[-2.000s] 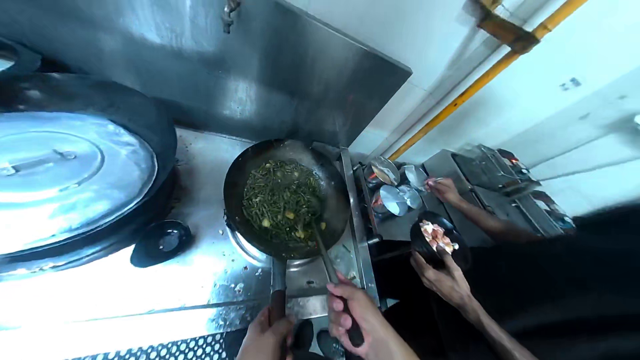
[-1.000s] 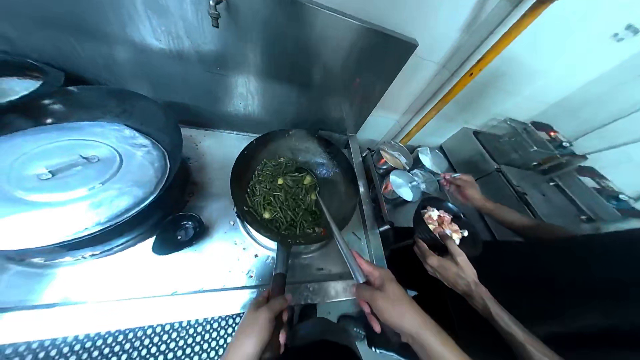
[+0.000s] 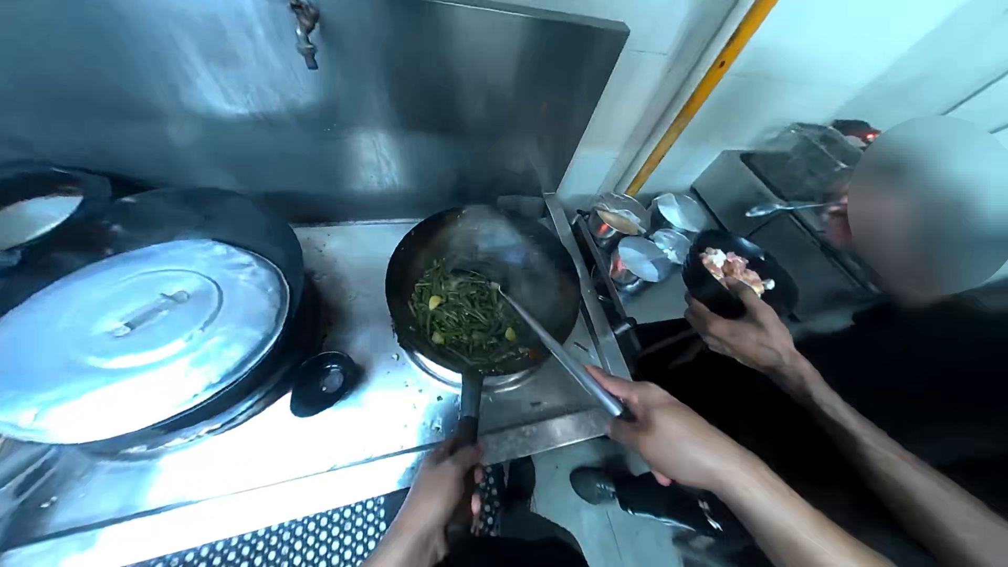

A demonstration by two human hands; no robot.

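A dark wok point(image 3: 551, 276) stands over a burner ring, with chopped green beans point(image 3: 465, 319) and some yellow pieces in it. Below it my left hand point(image 3: 445, 488) grips the wok's handle point(image 3: 470, 402). My right hand point(image 3: 669, 429) is closed around the dark end of a long metal cooking utensil point(image 3: 563, 350), whose far end lies among the greens and is partly hidden. Faint steam hangs over the wok.
At left a metal lid point(image 3: 157, 331) covers a large wok; a black ladle-like bowl point(image 3: 327, 382) lies beside it. At right, a person holds a black bowl point(image 3: 776, 276) of raw-looking meat pieces point(image 3: 728, 268), near several seasoning containers point(image 3: 638, 260). A tap point(image 3: 305, 35) hangs above.
The greens have shifted within the wok, and the utensil's angle has changed. The co-worker's head has come into view at right. Both my hands have kept their holds.
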